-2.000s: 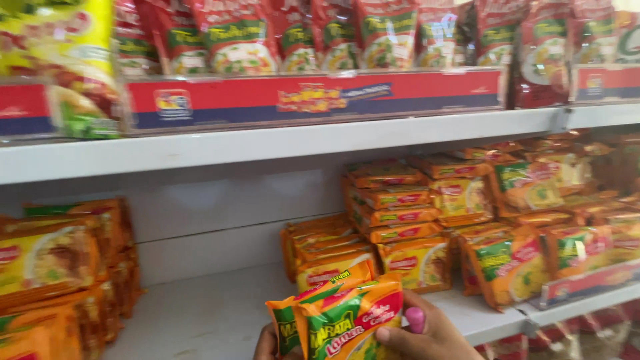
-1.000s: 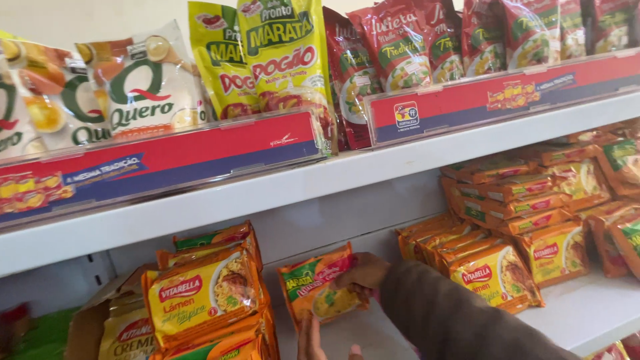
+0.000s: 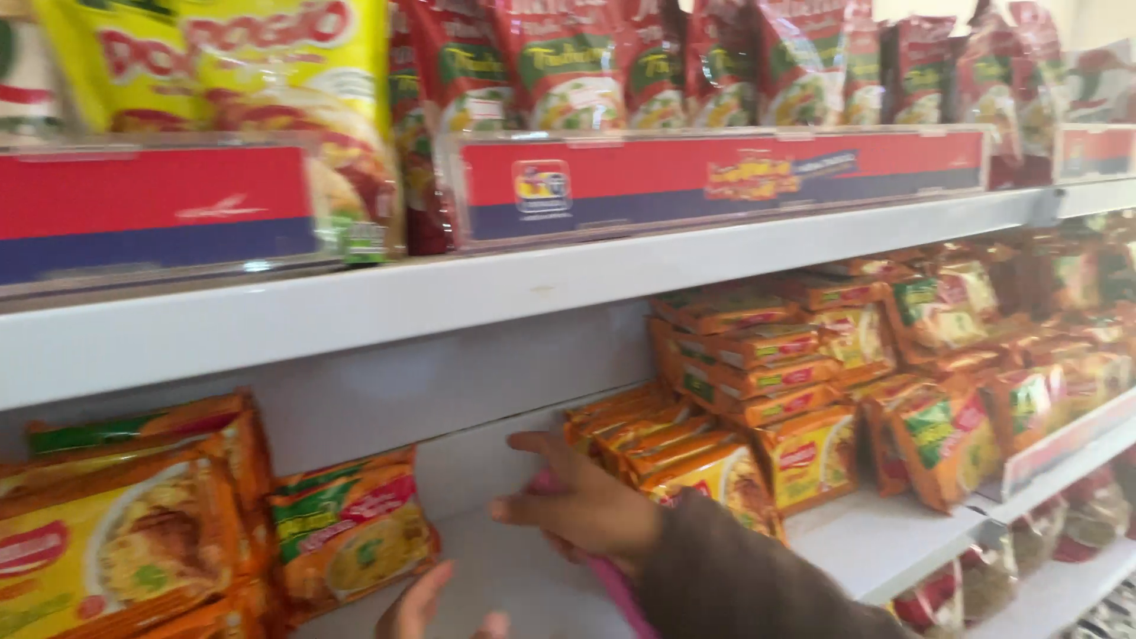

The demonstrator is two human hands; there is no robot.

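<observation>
An orange instant noodle packet point(image 3: 355, 532) with a green and pink front stands upright on the lower shelf, another edge showing behind it, beside a stack of yellow-fronted noodle packets point(image 3: 115, 541). My left hand point(image 3: 435, 608) is just below and right of it, mostly cut off by the bottom edge, with fingers apart. My right hand point(image 3: 577, 506), in a dark sleeve, reaches over the shelf with its fingers spread, left of a row of upright noodle packets point(image 3: 666, 444). Something thin and pink point(image 3: 617, 595) runs under the right hand; how it is held is unclear.
The white upper shelf edge point(image 3: 532, 297) crosses above my hands. Red pouches point(image 3: 568, 67) and yellow pouches point(image 3: 284, 80) stand on it behind red and blue strips. More noodle packets point(image 3: 950, 435) fill the lower shelf to the right, with bagged goods point(image 3: 1012, 577) beneath.
Two seconds ago my hands held noodle packets; one second ago they were at the packet beside the left stack. Now it stands released, and my right hand has moved away to the right.
</observation>
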